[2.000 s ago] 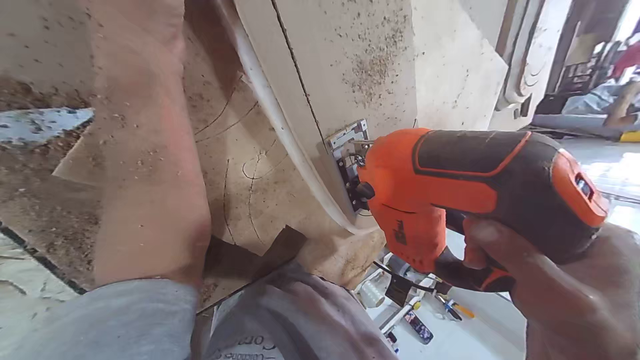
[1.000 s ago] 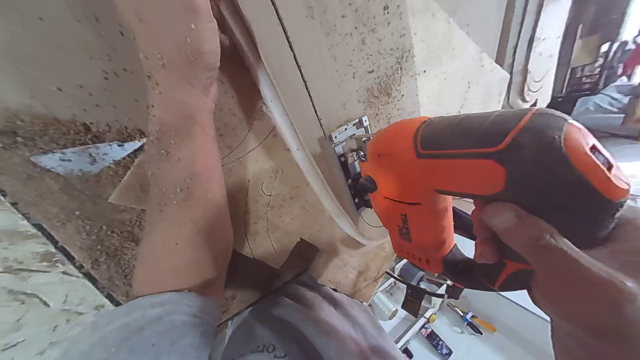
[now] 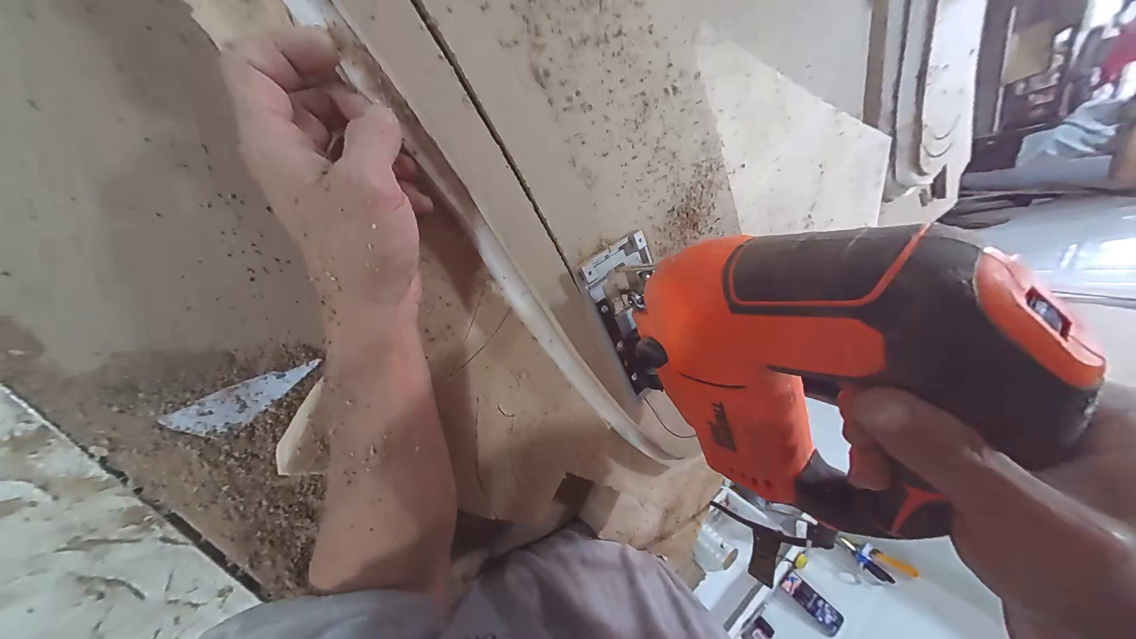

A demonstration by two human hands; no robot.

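A red and black Milwaukee cordless jigsaw [image 3: 799,355] is in my right hand [image 3: 976,479], whose fingers wrap its handle at the right. Its metal base plate [image 3: 617,262] lies against a pale wooden panel [image 3: 639,133] dusted with sawdust; the blade is hidden. A dark straight line runs along the panel up and left of the saw. Beside it curves a pale raised edge strip [image 3: 532,311]. At the upper left, my left hand [image 3: 346,151] is at that strip with curled fingers; whether it grips the strip is not clear. Curved pencil lines mark the wood below.
Sawdust surrounds a pointed whitish offcut [image 3: 240,404] and a wooden scrap [image 3: 302,430] by my left forearm. At lower right, a phone [image 3: 812,603], an orange-handled tool [image 3: 892,562] and a spool [image 3: 714,548] lie on a white surface. Shaped panels [image 3: 923,106] stand at upper right.
More of my left hand and its fingers shows now than in the earlier frames. The jigsaw stays in my right hand against the panel. The view has shifted somewhat.
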